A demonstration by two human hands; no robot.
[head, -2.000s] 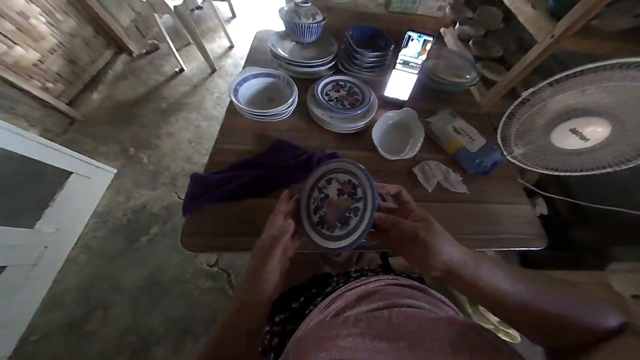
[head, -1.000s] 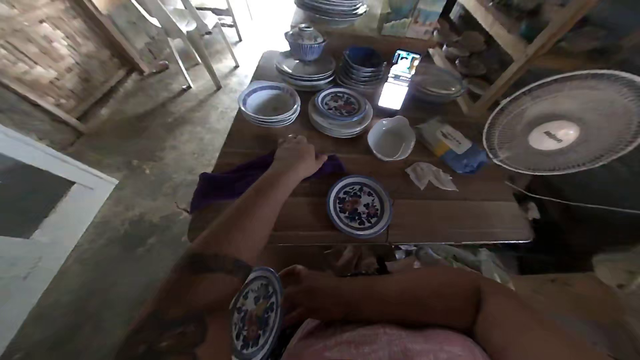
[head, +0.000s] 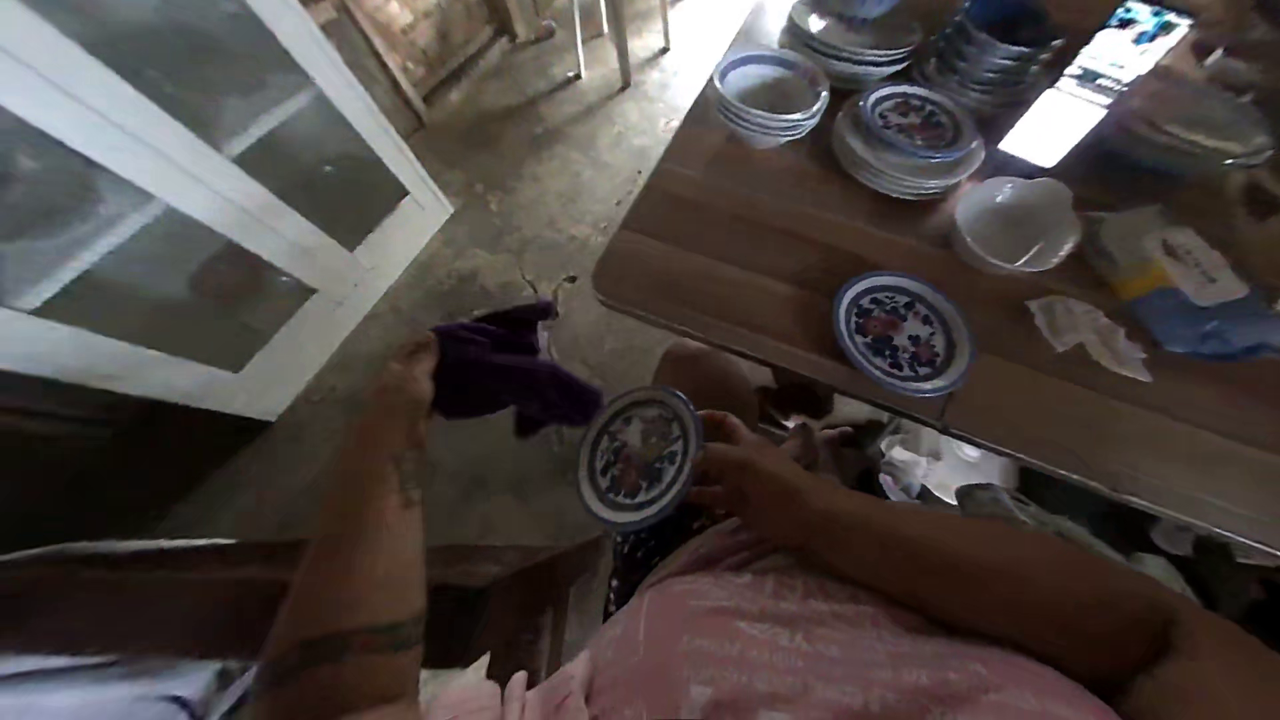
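Note:
My left hand (head: 408,372) grips a dark purple cloth (head: 505,370), which hangs out over the floor left of the table. In my right hand (head: 735,465) is a small plate with a blue rim and floral pattern (head: 640,458), held by its right edge, tilted, in front of my lap. The cloth's right end comes close to the plate; whether they touch I cannot tell. A similar floral plate (head: 903,333) lies near the front edge of the wooden table (head: 700,230).
Stacked bowls (head: 770,95), stacked plates (head: 905,150), a white bowl (head: 1017,225), a lit phone (head: 1095,80), crumpled tissue (head: 1090,335) and a wipes pack (head: 1190,280) are on the table. A white-framed glass door (head: 330,270) stands at left.
My left hand has lifted the purple cloth off the table and moved it left over the floor. The view has swung left. The second floral plate stays on the table.

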